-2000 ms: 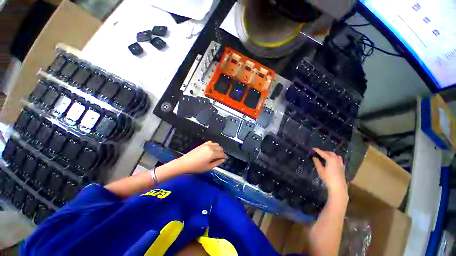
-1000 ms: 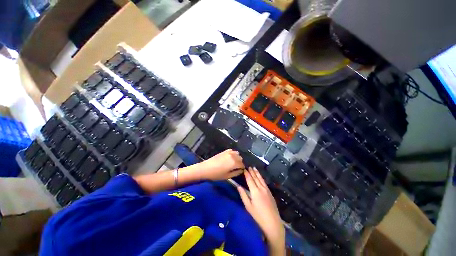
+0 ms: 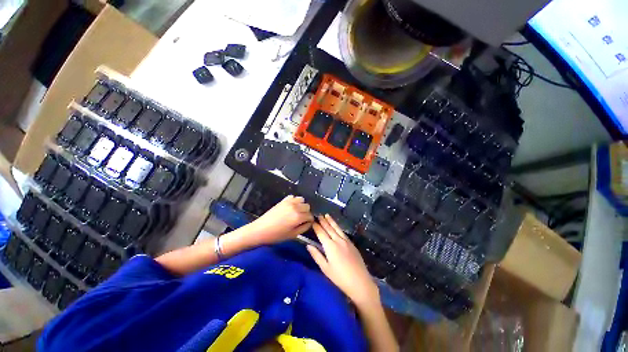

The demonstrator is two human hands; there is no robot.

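Note:
The orange fixture (image 3: 344, 124) sits on the silver-grey base plate (image 3: 284, 118); its lower row holds black housings and its upper row shows pale orange pockets. Loose black housings (image 3: 330, 184) lie in a row below the fixture. My left hand (image 3: 289, 218) is curled below that row. My right hand (image 3: 337, 253) is beside it, fingertips close to the left hand's fingertips. Whether either hand holds a small housing cannot be told. Filled trays stand at the left (image 3: 82, 196) and at the right (image 3: 447, 199).
Several sample housings (image 3: 215, 58) lie on the white table (image 3: 189, 38). A round duct (image 3: 385, 41) and grey machine housing (image 3: 496, 17) are above the fixture. A monitor (image 3: 592, 55) is at upper right. Brown cartons stand at left (image 3: 93, 62) and right (image 3: 544, 254).
My right hand has moved left from the right tray to beside my left hand. My left hand stays near the same place. The camera view has shifted between frames.

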